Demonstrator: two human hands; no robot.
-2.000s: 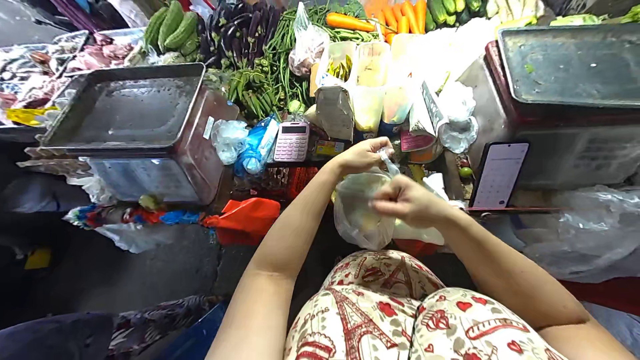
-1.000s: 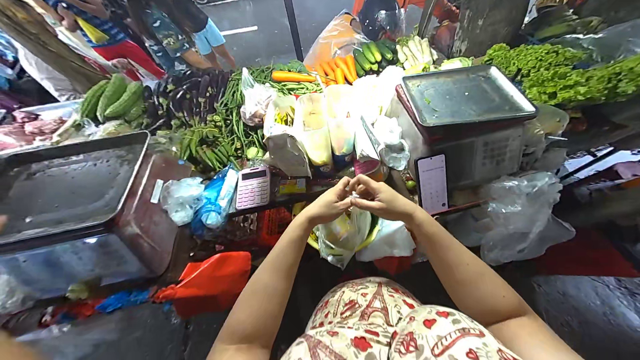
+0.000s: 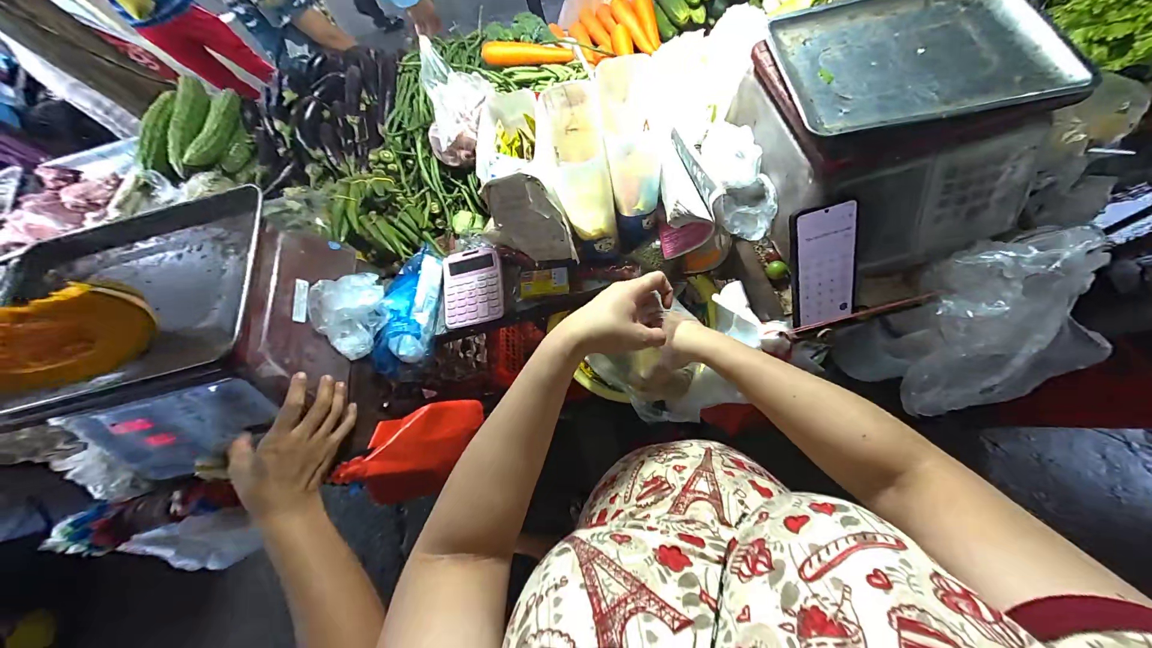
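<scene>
My left hand (image 3: 625, 315) has its fingers curled at the mouth of a clear plastic bag (image 3: 661, 382) and pinches its edge. My right hand (image 3: 679, 346) reaches down into the bag, its fingers blurred behind the film, so what they hold cannot be made out. A yellow-rimmed container (image 3: 598, 380) lies beneath the bag. A pink calculator (image 3: 472, 288) stands to the left of my hands, beside a blue plastic bag (image 3: 409, 310). On the right a phone (image 3: 823, 263) with a calculator display leans upright against a scale.
Another person's hand (image 3: 297, 441) rests by the left scale, whose metal tray (image 3: 207, 261) holds a cut squash (image 3: 72, 333). A second tray (image 3: 927, 63) tops the right scale. Eggplants (image 3: 337, 108), carrots (image 3: 531, 54) and bitter gourds (image 3: 202, 126) lie behind. Plastic bags (image 3: 999, 315) hang at right.
My right hand has moved from beside my left hand into the bag. Another person's hand and a cut squash on the left tray have come into view. The view has shifted.
</scene>
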